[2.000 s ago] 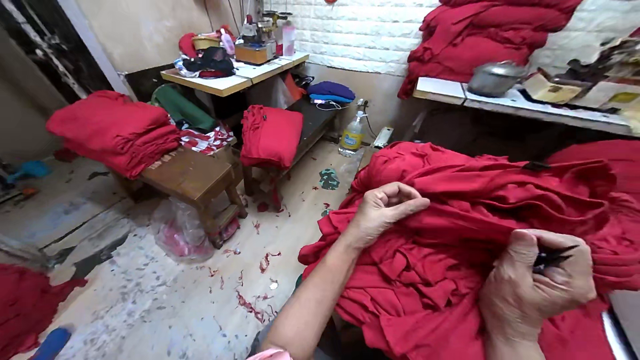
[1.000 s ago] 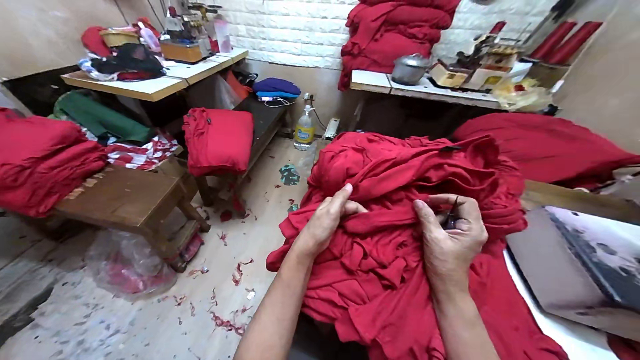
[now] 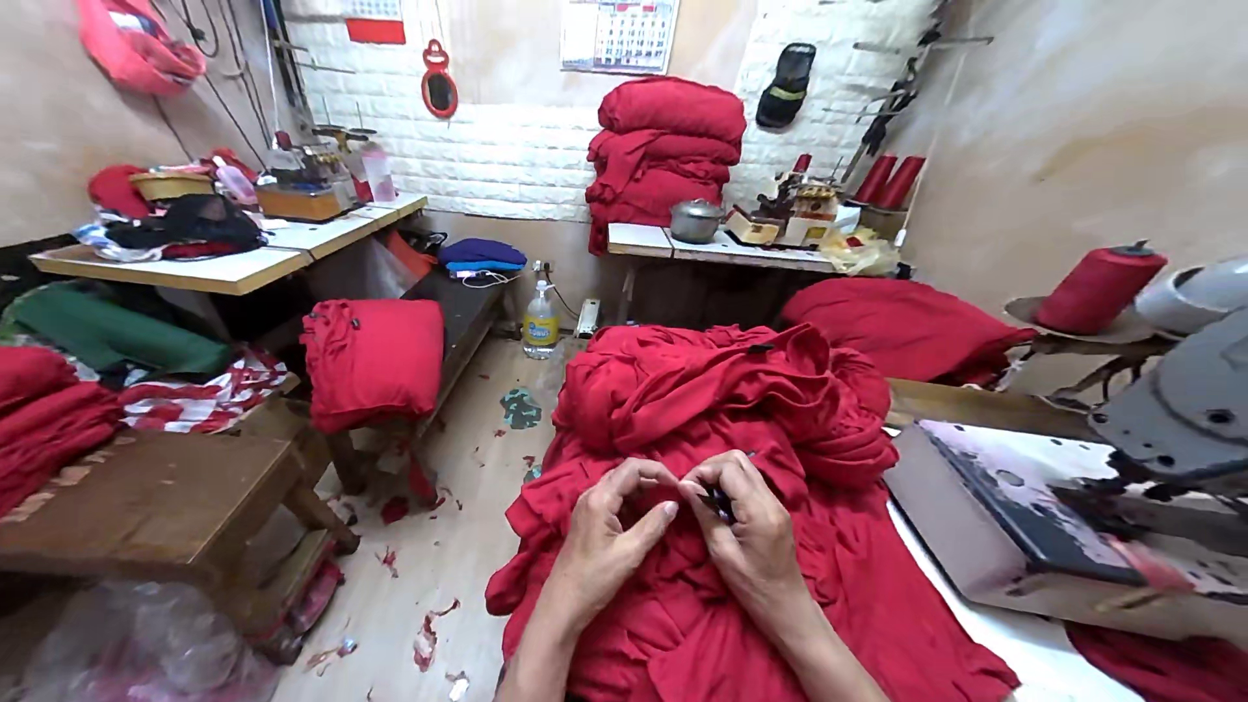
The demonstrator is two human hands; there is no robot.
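A large heap of red fabric (image 3: 673,390) lies in front of me. Above it, my left hand (image 3: 616,531) has its thumb and fingertips bent close together; whether they pinch a bit of cloth or thread is too small to tell. My right hand (image 3: 746,522) is just beside it, fingertips nearly meeting those of the left. A small dark tool (image 3: 720,501), partly hidden by the fingers, is held in the right hand. Red cloth lies beneath both hands.
An industrial sewing machine (image 3: 1180,409) stands at the right, near a red thread cone (image 3: 1100,288). Folded red cloth (image 3: 375,361) rests on a bench at the left, beside a wooden stool (image 3: 146,497). A plastic bottle (image 3: 540,324) and thread scraps are on the floor.
The view has swung right and up. My hands have come together; two seconds ago they were well apart on the cloth, with the dark tool in the right one.
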